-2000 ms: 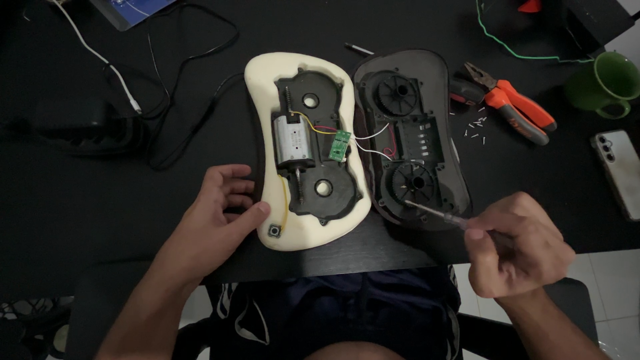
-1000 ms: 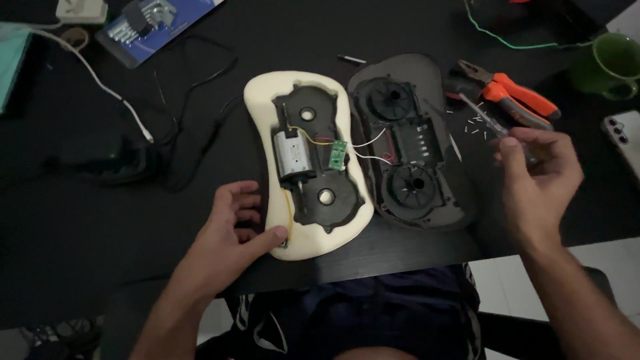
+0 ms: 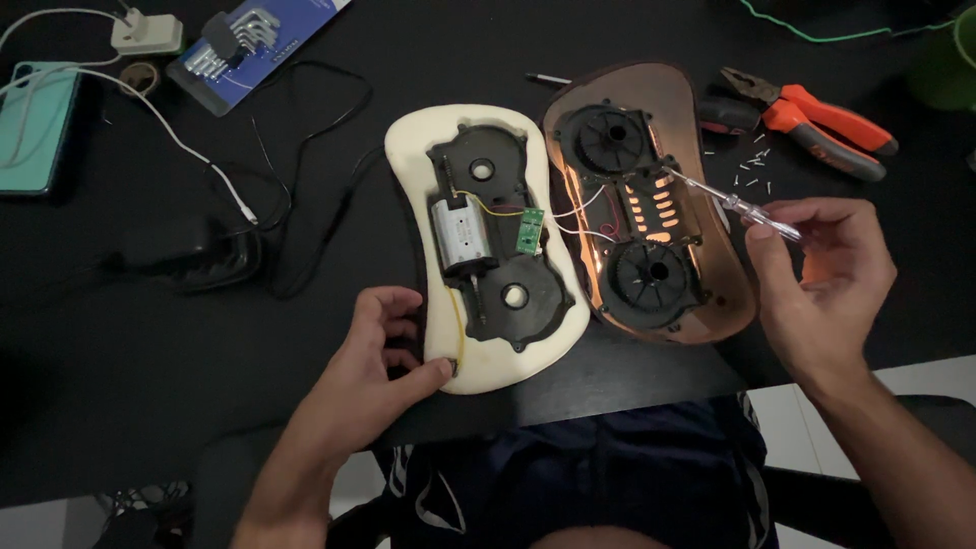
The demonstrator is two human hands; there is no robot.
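An opened massage-pillow-like device lies in two halves. My left hand [image 3: 389, 358] grips the lower left edge of the cream foam half [image 3: 503, 370], its thumb at the small part where a yellow wire ends. In this half sit a silver electric motor [image 3: 461, 232] and a green circuit board [image 3: 529, 230]; wires run across to the dark half [image 3: 720, 313]. That half holds two black gear wheels [image 3: 610, 141] and glows orange from within. My right hand [image 3: 827, 282] holds a clear-handled screwdriver [image 3: 740, 206], its tip near the frame just below the upper gear.
Orange-handled combination pliers [image 3: 816, 122], a dark-handled tool [image 3: 730, 114] and loose screws [image 3: 752, 162] lie at the right. A green mug [image 3: 949, 69] stands beyond. At the left are a hex key set [image 3: 244, 46], a teal phone [image 3: 38, 130], a white charger [image 3: 149, 32] and cables.
My right hand first moved away from the lower gear, then brought the screwdriver's tip back over the dark half, near the upper gear. Orange light now shows in that half. My left hand stays at the foam.
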